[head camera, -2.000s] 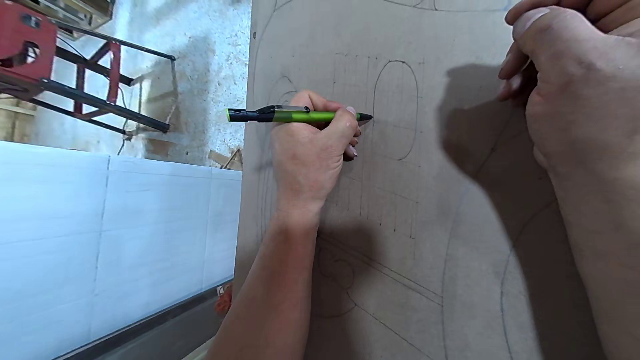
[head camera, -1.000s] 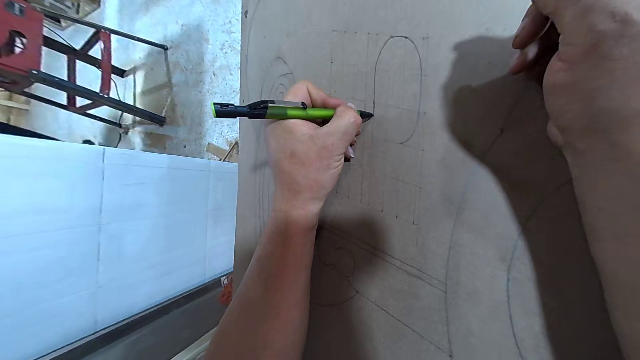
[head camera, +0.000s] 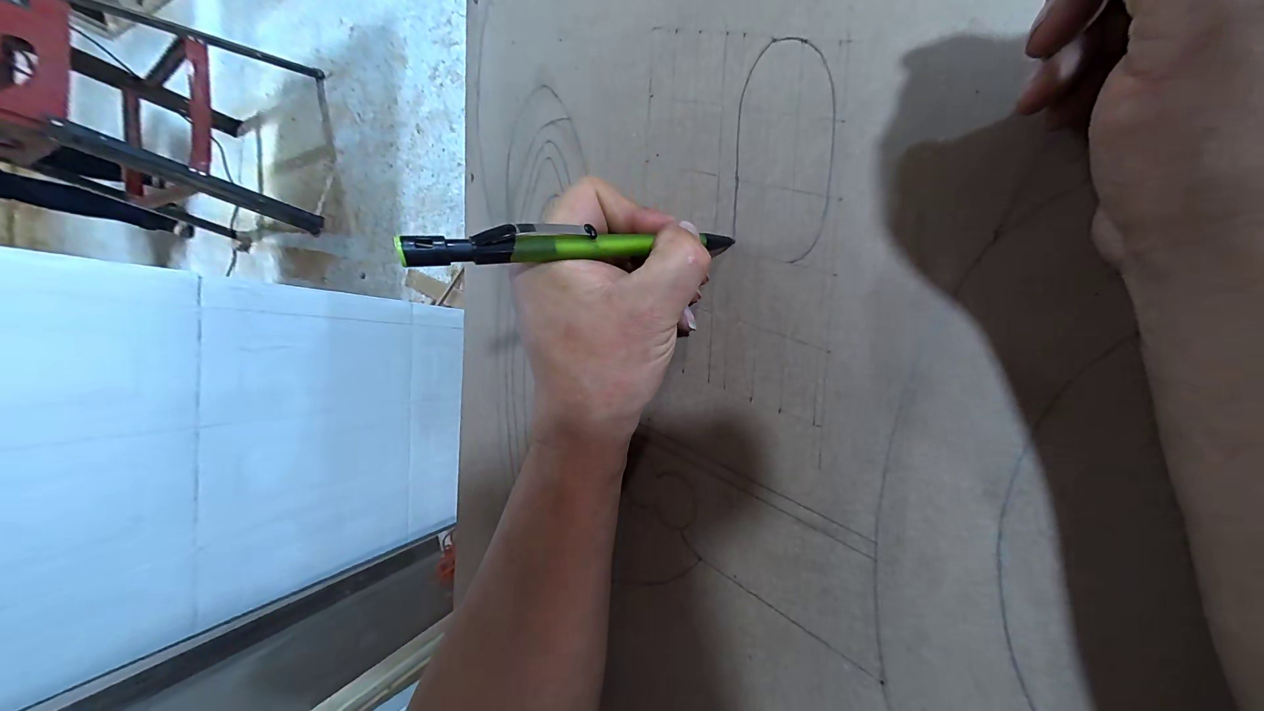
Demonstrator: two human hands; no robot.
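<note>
My left hand [head camera: 612, 316] holds a green and black pen-shaped marking tool [head camera: 592, 246], clip upward, between thumb and fingers. Its dark tip meets the lower left side of a tall rounded outline [head camera: 834, 118] on a large brown board [head camera: 938, 395]. Straight guide lines and small dots surround that outline. At the upper right my right hand [head camera: 1136, 109] is partly outside the view, fingers bent; whether it holds anything is hidden. It casts a dark shadow on the board.
Curved and slanting drawn lines spread over the board. Left of it lies a large white panel [head camera: 197, 425] with a dark edge. A red and black metal frame [head camera: 197, 109] stands on the speckled floor [head camera: 405, 148] at the upper left.
The tool's tip has moved down along the left side of the rounded outline, and the line there has grown longer. The drawing sits higher in the view.
</note>
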